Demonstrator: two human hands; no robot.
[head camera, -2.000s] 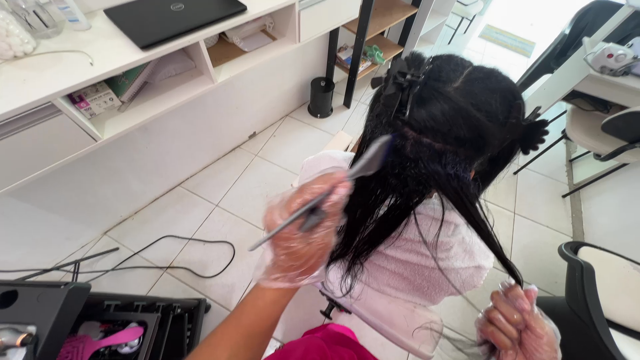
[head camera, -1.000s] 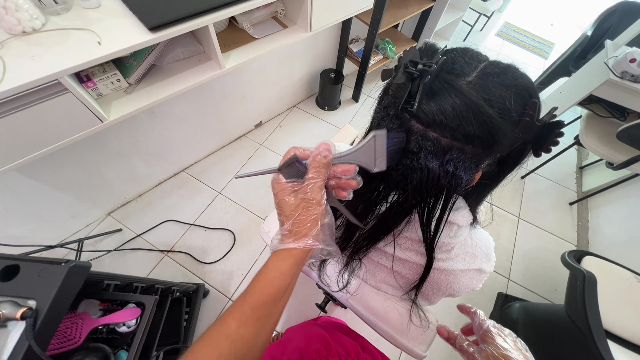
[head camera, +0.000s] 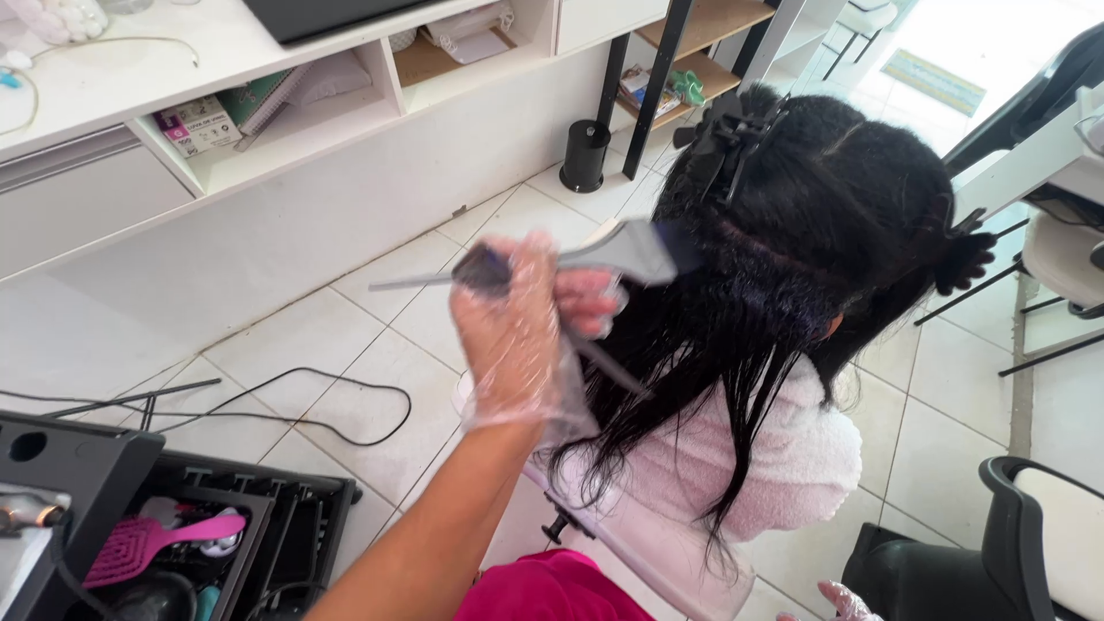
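My left hand (head camera: 517, 319), in a clear plastic glove, grips a grey hair-tint brush (head camera: 625, 250), its dark bristles at the side of a seated person's black hair (head camera: 768, 285). A second slim tool (head camera: 608, 362) with a dark part crosses it in the same hand. Purplish product coats roots below a parting. Black claw clips (head camera: 733, 147) hold up the upper sections, and wet strands hang over a pale pink towel (head camera: 776, 448). At the bottom edge, my gloved right hand (head camera: 845, 601) shows only its fingertips, spread and largely cut off, with nothing visible in them.
A dark trolley (head camera: 86, 440) with a pink vented hairbrush (head camera: 147, 543) stands lower left; a black cable (head camera: 345, 418) loops over the tiles. A white counter (head camera: 172, 73) with shelves runs upper left, a black bin (head camera: 585, 155) near it. A black chair (head camera: 1009, 535) stands lower right.
Two seconds ago my right hand held out a strand of hair at the lower right; it let go, and the strand hangs down. The right hand has since moved lower, mostly out of view.
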